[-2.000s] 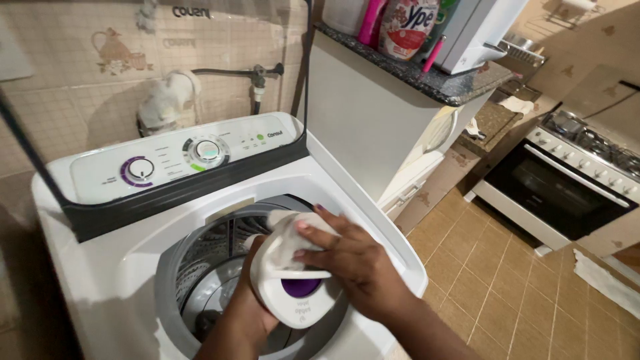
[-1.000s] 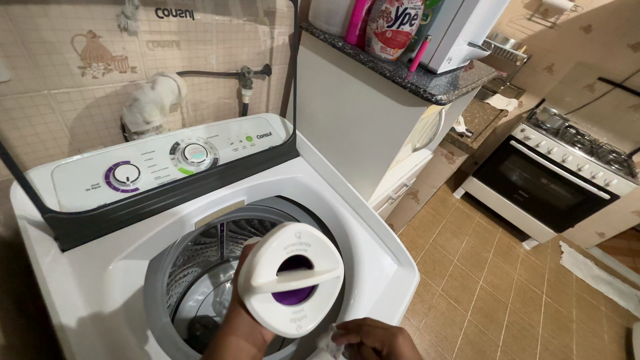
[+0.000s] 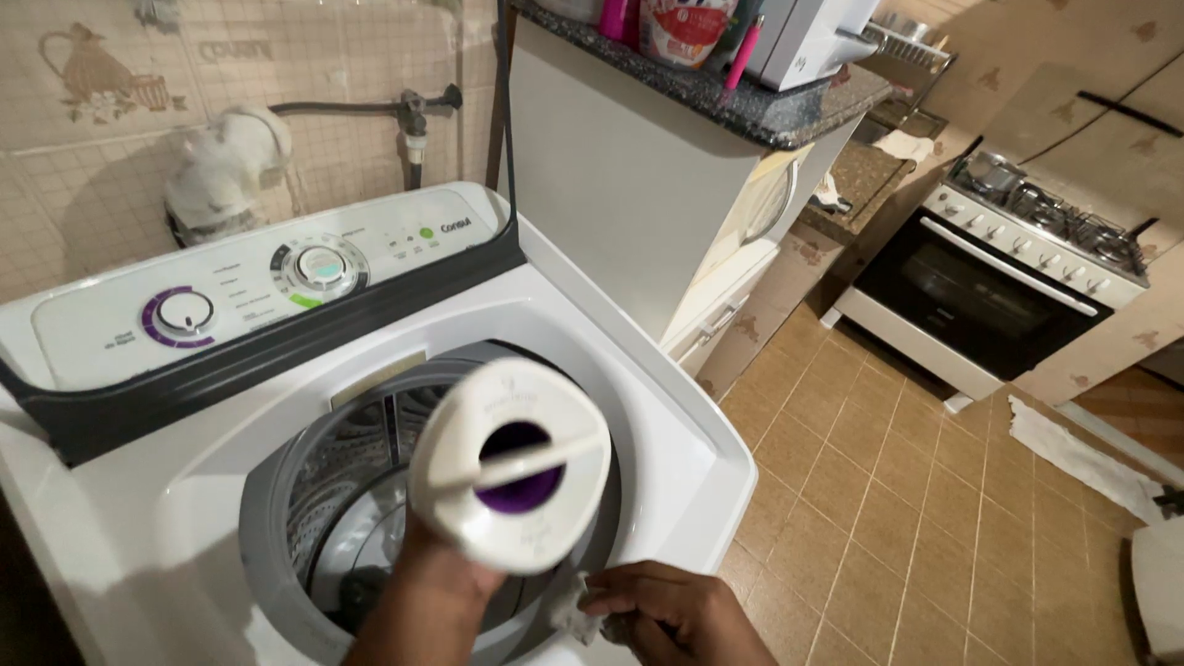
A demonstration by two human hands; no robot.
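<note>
My left hand (image 3: 449,573) grips a white plastic washing machine dispenser cup (image 3: 569,407) with a purple centre and a bar across its top, from below and behind. The cup is over the open tub of a white top-loading washing machine (image 3: 684,444). Pinched in the fingers of my right hand (image 3: 671,606) is a small crumpled whitish piece of material (image 3: 575,610), at the tub's lower right rim. Inside the metal drum (image 3: 370,527) lies something dark at the bottom.
The control panel (image 3: 250,277) and raised lid stand behind the tub. A granite counter (image 3: 684,97) at the upper right holds a product pouch (image 3: 684,32) and a pink item (image 3: 745,54). Further right are a stove (image 3: 990,277) and a cloth on the tiled floor (image 3: 1082,453).
Two seconds ago my right hand was on top of the cup; it has moved off it to the lower right with the crumpled piece. My left hand still holds the cup, now turned somewhat.
</note>
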